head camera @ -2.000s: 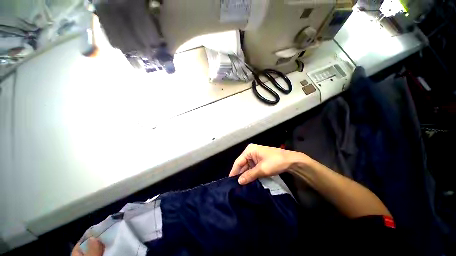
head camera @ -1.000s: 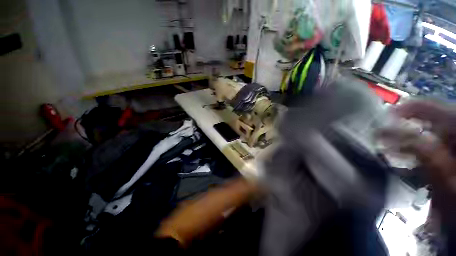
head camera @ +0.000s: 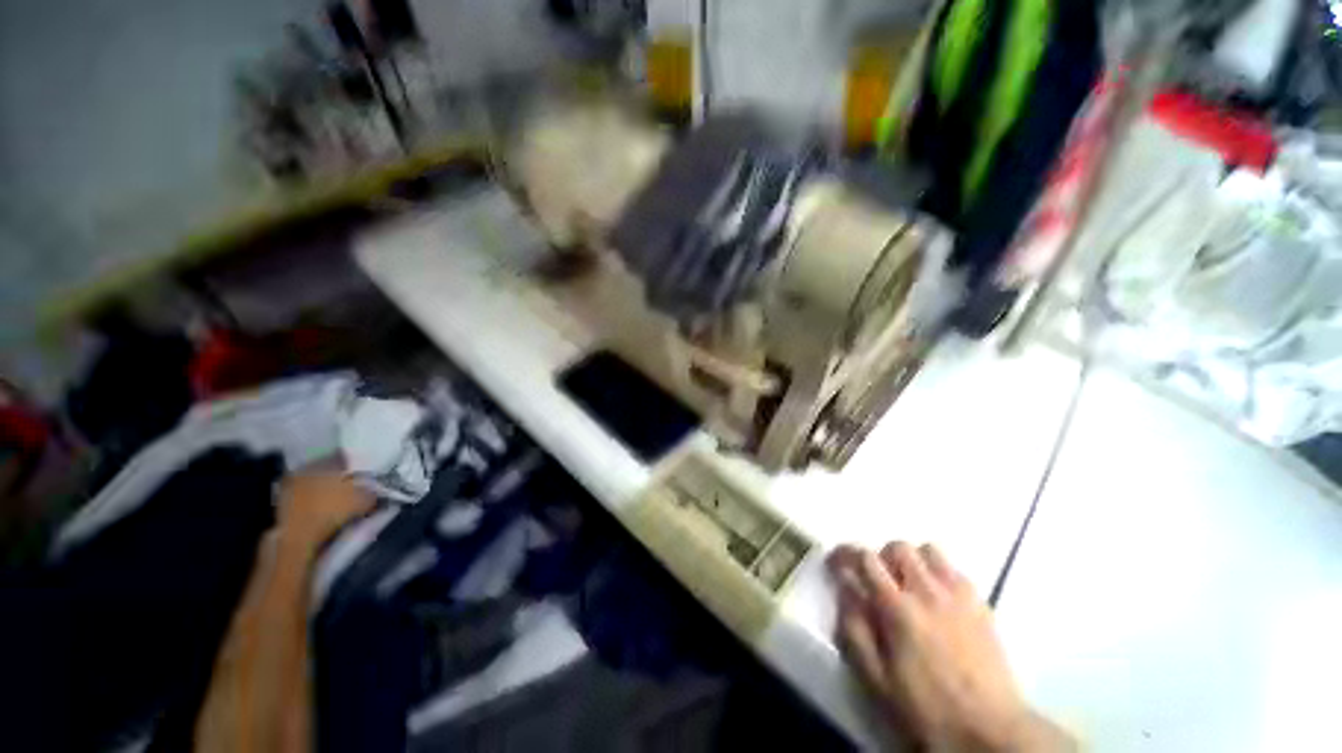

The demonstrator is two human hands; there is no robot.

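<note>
My left hand (head camera: 317, 505) is at the left, blurred, on a heap of garment pieces. Its fingers meet a white or light grey piece (head camera: 386, 441); whether they grip it is not clear. Navy and dark grey pieces (head camera: 515, 566) lie bunched beside it, below the table edge. My right hand (head camera: 927, 633) lies palm down on the pale sewing table (head camera: 1163, 589), with nothing seen in it.
A cream sewing machine (head camera: 846, 272) with dark grey cloth (head camera: 699, 221) over its arm stands ahead. A black flat object (head camera: 629, 403) and a shallow compartment tray (head camera: 729, 530) lie near the table edge. White cloth and plastic bags (head camera: 1207, 280) are heaped at the right.
The view has swung from the first machine to another one and come closer to it. The navy piece is no longer in my hands. My left hand is at the heap, my right on the table.
</note>
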